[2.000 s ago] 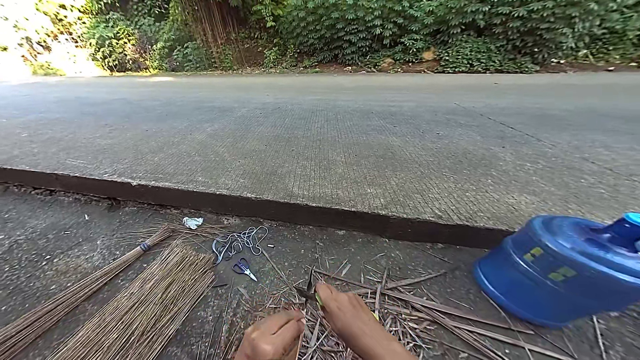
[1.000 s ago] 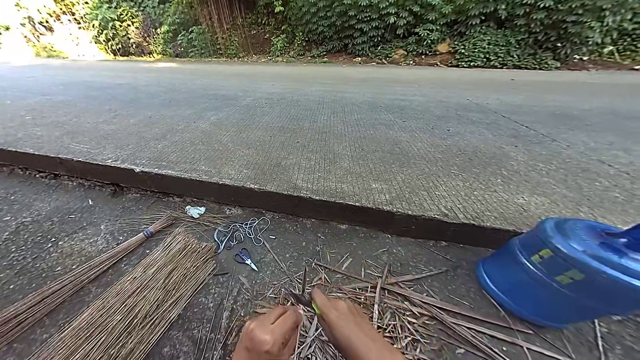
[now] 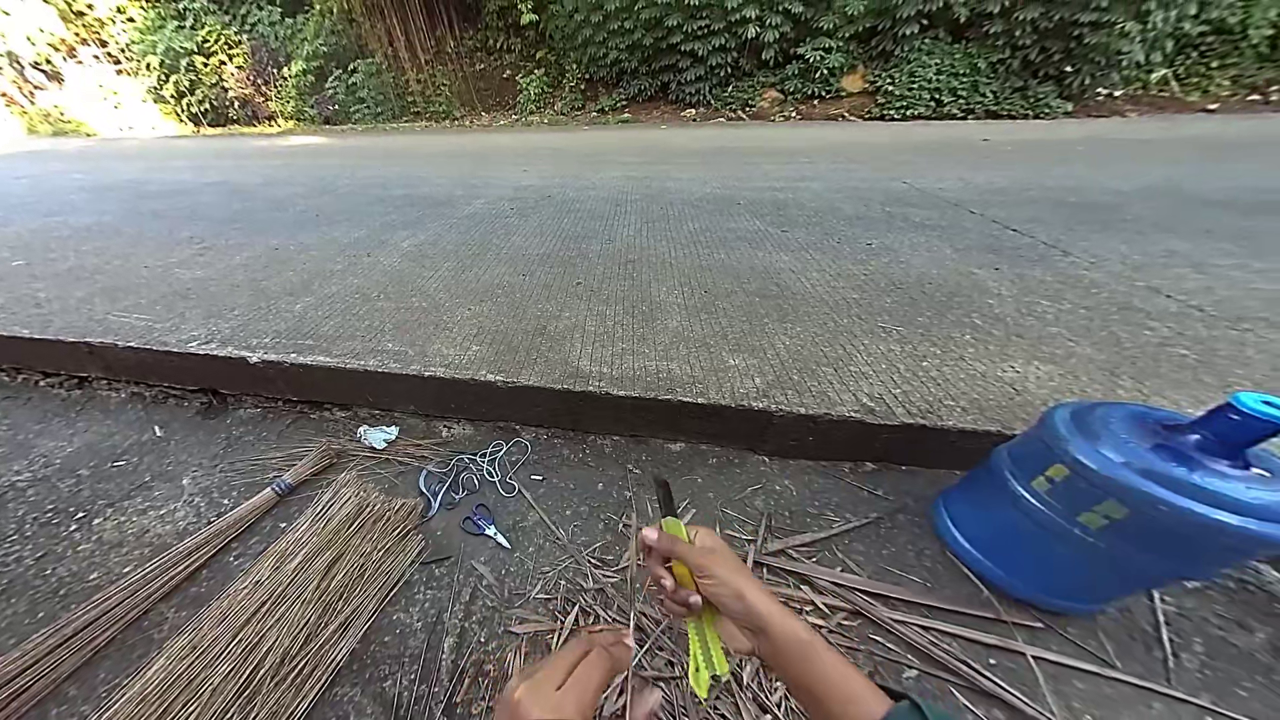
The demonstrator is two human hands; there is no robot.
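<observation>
My right hand (image 3: 705, 585) is closed around a yellow-green utility knife (image 3: 702, 640), its dark blade pointing up and away. Close by on the left, my left hand (image 3: 570, 675) pinches a thin upright stick (image 3: 631, 590), which passes just beside the right fingertips. Dry leaf and stalk shavings (image 3: 560, 600) lie scattered on the ground beneath both hands. To the left rest a loose pile of thin sticks (image 3: 280, 600) and a bundle of sticks (image 3: 180, 555) tied near its end. Small scissors (image 3: 485, 525) with dark blue handles lie beside a tangled light-coloured cord (image 3: 490, 465).
A large blue plastic water jug (image 3: 1100, 510) leans at the right. Long dry stalks (image 3: 940, 605) spread between it and my right hand. Beyond runs the raised edge of a concrete road (image 3: 620, 400), with dense greenery behind. A crumpled pale scrap (image 3: 377, 436) lies past the tied bundle.
My right hand has lifted the knife, which now stands more upright with its yellow-green handle in plain view. The hands were closer together a second ago.
</observation>
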